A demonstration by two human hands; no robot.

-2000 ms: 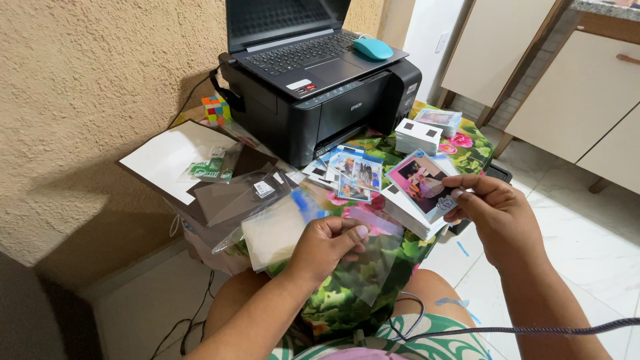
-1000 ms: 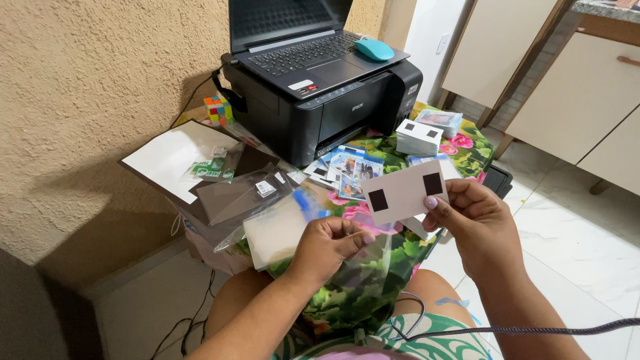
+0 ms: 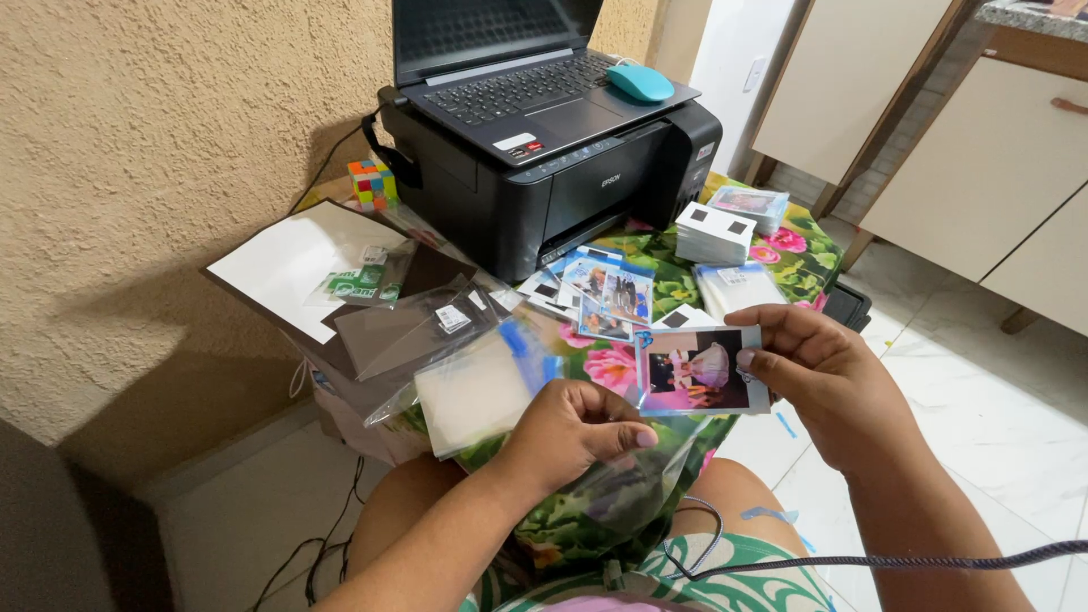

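Observation:
My right hand grips a printed photo card by its right end, picture side up. Pinched in my left hand is a clear plastic sleeve, whose upper part lies at the card's left end; how far the card is inside it I cannot tell. Behind the card, several small photo prints lie overlapped on the flowered cloth. A pile of clear sleeves lies left of my left hand. Beyond my right hand are a packet of sleeves and a stack of white cards with black squares.
A black printer carries an open laptop and a teal mouse. Dark sheets and plastic packaging lie at the left, near a puzzle cube. More wrapped photos stand at the back right. A braided cord crosses my lap.
The card in my right hand has turned from its white back with black squares to its picture side, and has come down to the sleeve. My left hand still pinches the sleeve.

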